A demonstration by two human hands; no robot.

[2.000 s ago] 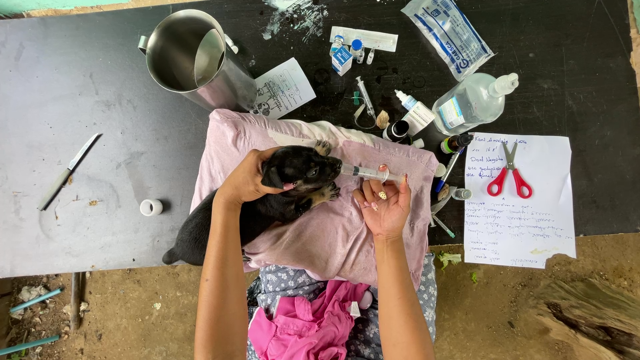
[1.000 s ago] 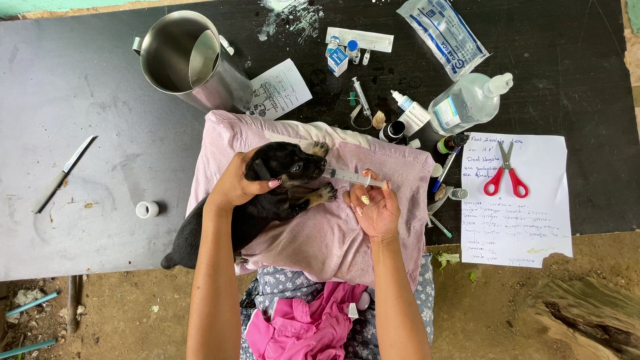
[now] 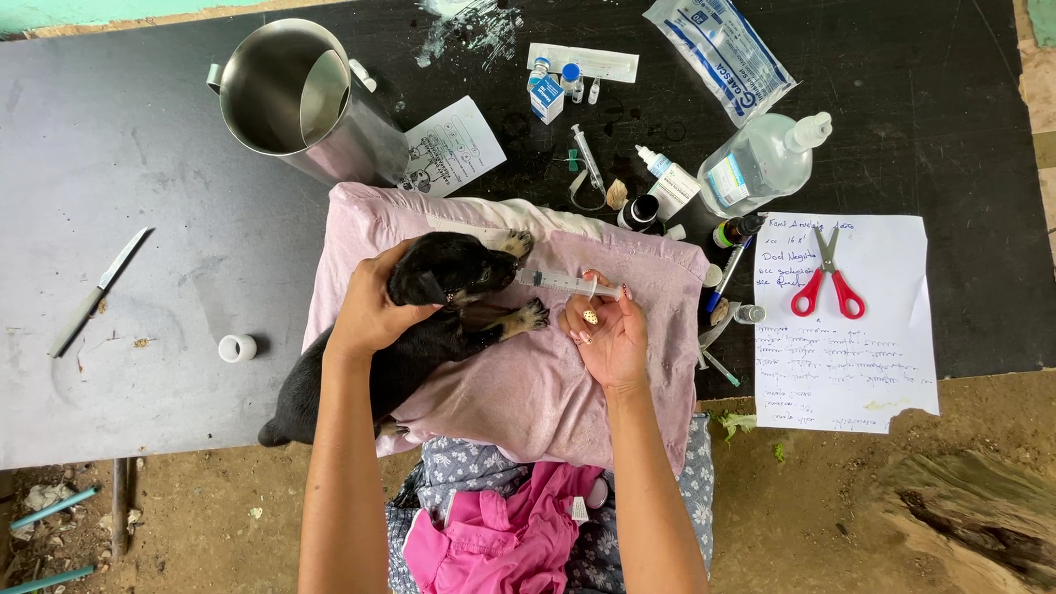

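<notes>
A black puppy with tan paws (image 3: 412,346) lies on a pink cloth-covered pad (image 3: 528,388). My left hand (image 3: 375,305) is wrapped round the back of its head and neck, the thumb under the jaw. My right hand (image 3: 606,330) grips a clear plastic syringe (image 3: 557,282) by its flange and plunger end. The syringe's tip is at the puppy's mouth; whether it is inside cannot be told. Both front paws stretch out on the pad, one above and one below the syringe.
Behind the pad are a steel pitcher (image 3: 355,132), a printed sheet (image 3: 466,144), a second syringe (image 3: 587,157), a dark bottle (image 3: 638,213) and a clear pump bottle (image 3: 763,165). Red-handled scissors (image 3: 827,280) lie on handwritten paper (image 3: 841,363) at right. A knife (image 3: 99,293) and white cap (image 3: 238,348) are at left.
The plunger end of the syringe now sits closer to its barrel than two seconds ago. My left hand stays on the puppy's head.
</notes>
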